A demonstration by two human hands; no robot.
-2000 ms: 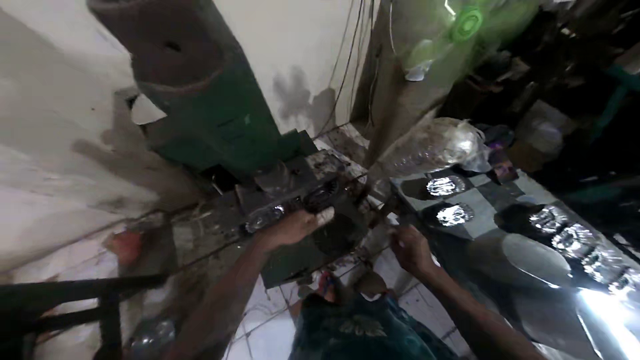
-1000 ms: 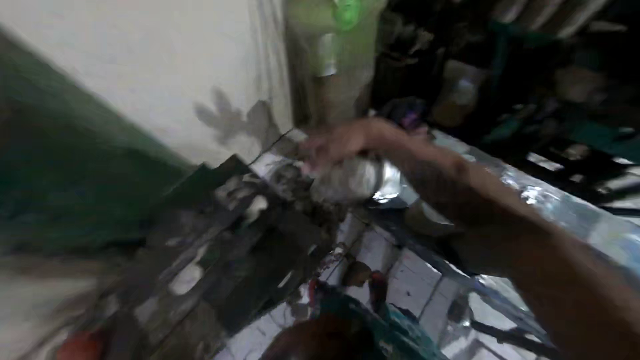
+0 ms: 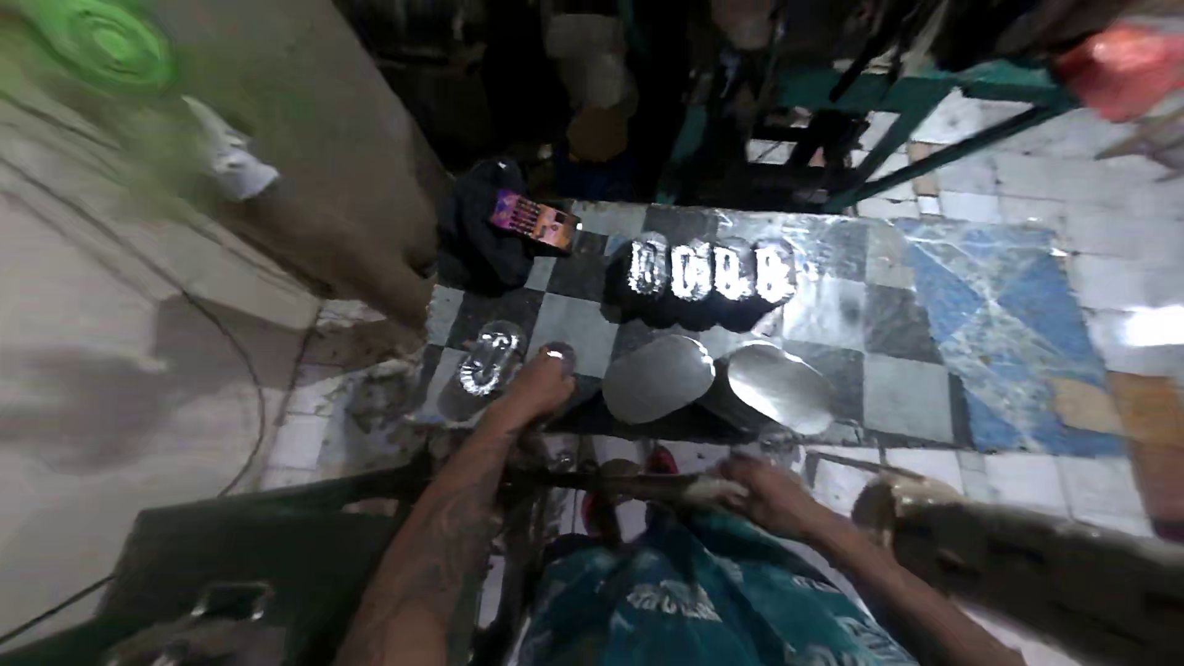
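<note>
My left hand (image 3: 544, 381) is at the near edge of the tiled table (image 3: 902, 388), its fingers against a small shiny piece (image 3: 560, 353); blur hides whether they grip it. Just left of it lies an embossed oval metal piece (image 3: 490, 359). Two flat oval metal sheets (image 3: 659, 379) lie to its right, near the table's front edge. Behind them stands a row of several shiny embossed metal pieces (image 3: 647, 266). My right hand (image 3: 763, 490) is low in front of the table, beside the pale end of a bar (image 3: 708, 490); its grip is unclear.
A dark cloth or bag (image 3: 481, 227) and a purple-and-orange packet (image 3: 535, 220) are on the table's back left corner. Green machinery (image 3: 250, 555) is at lower left, a thick rusty cylinder (image 3: 1027, 555) at lower right. A green metal frame (image 3: 911, 139) stands behind the table.
The view has swung strongly toward the tiled table. My left hand, at the dark machine bench two seconds ago, is now at the table's front edge.
</note>
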